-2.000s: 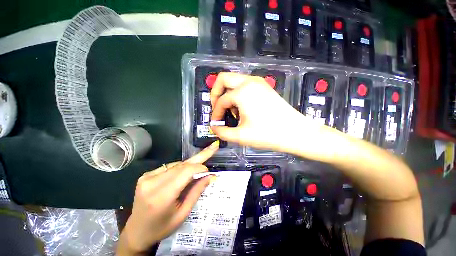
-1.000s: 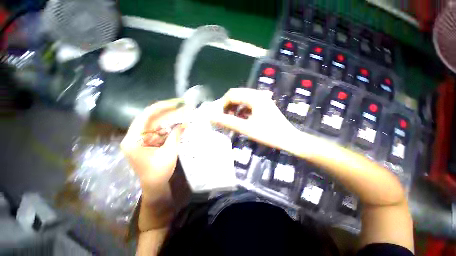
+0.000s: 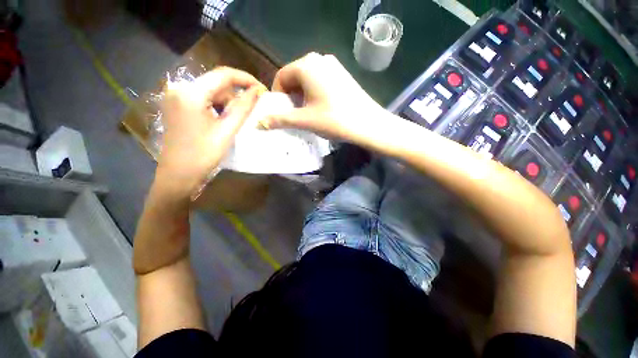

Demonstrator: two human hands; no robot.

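A white label sheet [image 3: 276,143] is held between my two hands, above my lap and left of the bench. My left hand [image 3: 203,122] grips its left side. My right hand [image 3: 318,94] pinches its upper edge with thumb and finger. The print on the sheet is washed out and unreadable. Black devices with red round spots and white labels [image 3: 427,105] sit in a clear tray [image 3: 472,98] on the bench, right of my right hand.
A white label roll [image 3: 378,42] stands on the dark green bench [image 3: 280,31]. A clear crinkled plastic heap [image 3: 183,75] and a brown cardboard box [image 3: 234,192] are behind and below my left hand. White boxes [image 3: 84,301] are at the lower left. My jeans-covered legs are below.
My view has turned left and down. Both hands have moved with the sheet away from the trays to over the floor and box beside the bench. The devices now show at the right.
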